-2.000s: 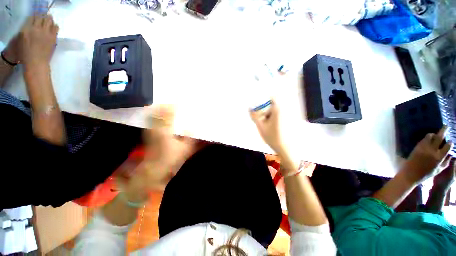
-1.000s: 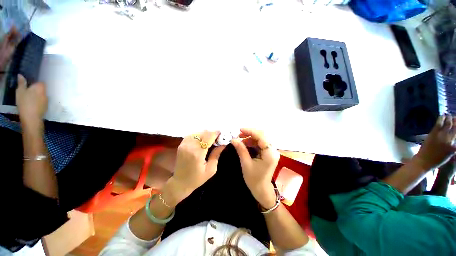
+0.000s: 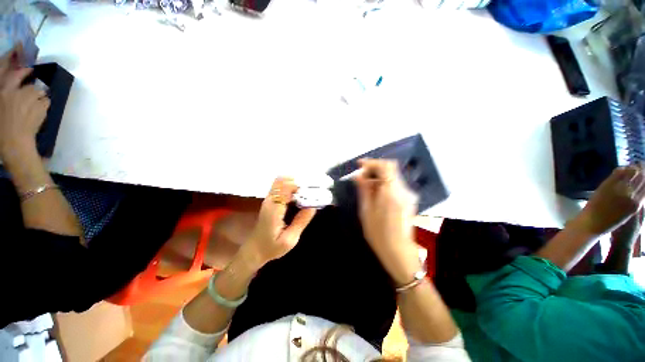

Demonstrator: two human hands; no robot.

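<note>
My left hand (image 3: pixel 278 225) holds the white charging case (image 3: pixel 313 196) between thumb and fingers at the table's front edge. My right hand (image 3: pixel 385 208) is blurred, just right of the case, with a small white stick shape, apparently an earbud (image 3: pixel 348 174), at its fingertips. A black box with a foam insert (image 3: pixel 426 172) lies tilted under and behind my right hand; dark holes show in it, and my hand hides the rest.
Film scraps (image 3: pixel 363 86) lie mid-table. Another black box (image 3: pixel 581 147) stands at right by a person in green. A person at left handles a black box (image 3: pixel 55 106). A dark phone (image 3: pixel 568 66) and blue bag (image 3: pixel 541 14) lie at the far right.
Since one second ago, my right hand has parted from the case with the white piece. The black box has come nearer and turned. Earlier, a filled box stood at left; it has left that spot.
</note>
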